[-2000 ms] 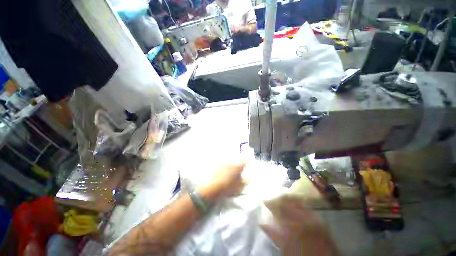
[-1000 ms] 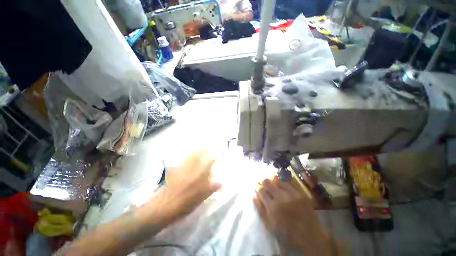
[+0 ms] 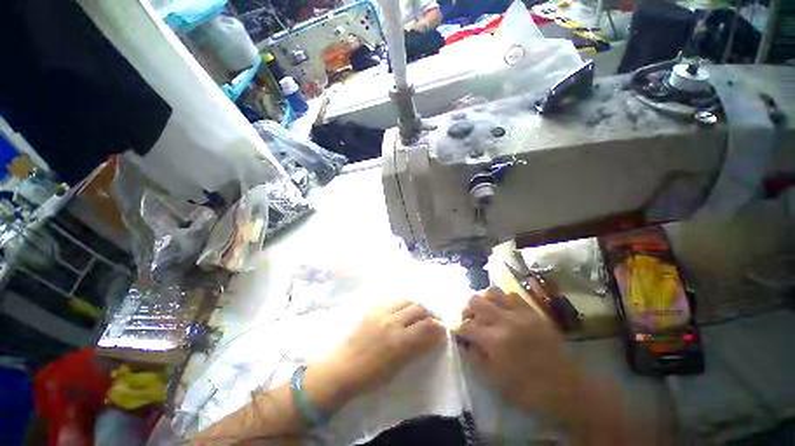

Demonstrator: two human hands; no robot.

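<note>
A white garment piece (image 3: 410,389) lies on the sewing table under both hands, overexposed towards the needle, with a black part (image 3: 427,432) at its near edge. My left hand (image 3: 394,335) lies on the cloth with fingers bent, its fingertips at the cloth's edge. My right hand (image 3: 506,335) is close beside it on the right, fingertips gripping the cloth just in front of the needle area. The sewing machine's head (image 3: 436,196) stands above and beyond the hands. The presser foot and needle are lost in glare.
A smartphone (image 3: 654,300) and a small dark reddish tool (image 3: 551,294) lie right of the needle. Clear plastic bags (image 3: 166,228) and a flat board (image 3: 148,324) are at the left. Red and yellow bags (image 3: 137,388) are lower left. A person's arm shows at the top.
My hands have come together in front of the needle. My left hand has moved right and flattened over the cloth. More white cloth lies spread at the left, and a black part now shows near the bottom.
</note>
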